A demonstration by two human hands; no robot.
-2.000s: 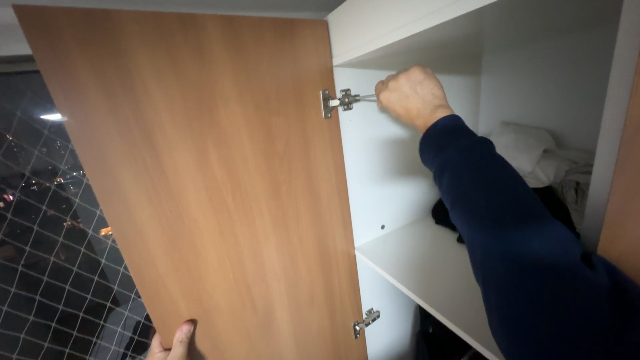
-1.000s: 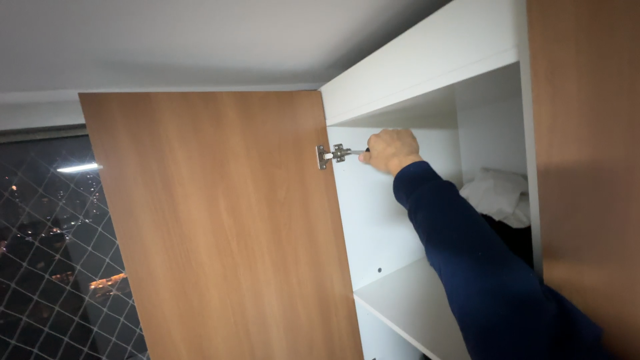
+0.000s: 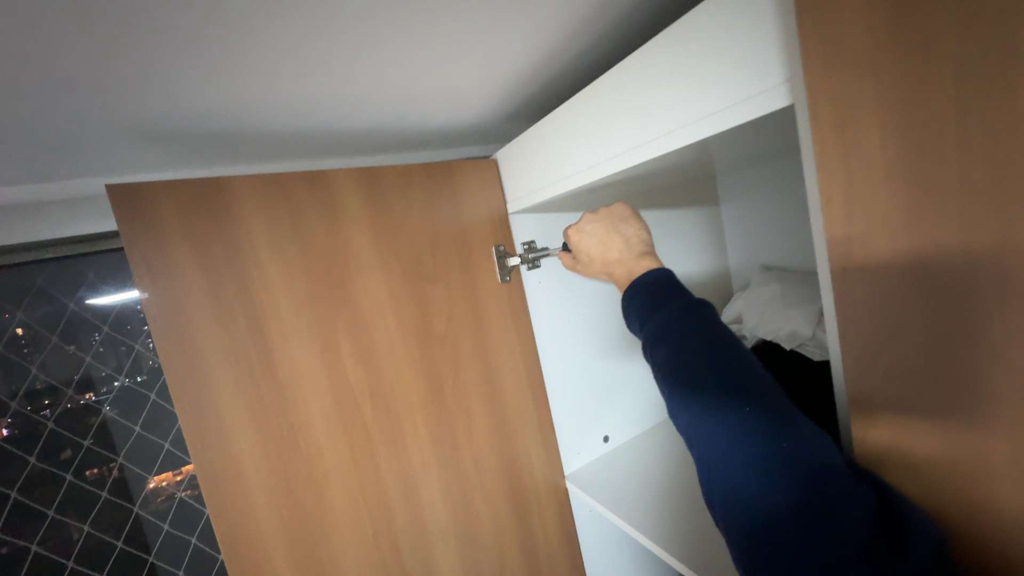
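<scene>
My right hand, in a dark blue sleeve, is closed around the dark handle of a screwdriver. The tool's metal shaft points left at a metal cabinet hinge near the top of the cupboard. That hinge joins the open wood-grain door to the white side panel. Most of the handle is hidden in my fist, and whether the tip sits in a screw cannot be made out. My left hand is out of view.
A white shelf lies below my forearm. Pale cloth and something black are inside the cupboard. Another wood-grain door stands at the right, the ceiling is above, and a netted window is at the left.
The view has tilted upward. My left hand, on the door's lower edge two seconds ago, is no longer in view. My right hand stays at the upper hinge with the tool.
</scene>
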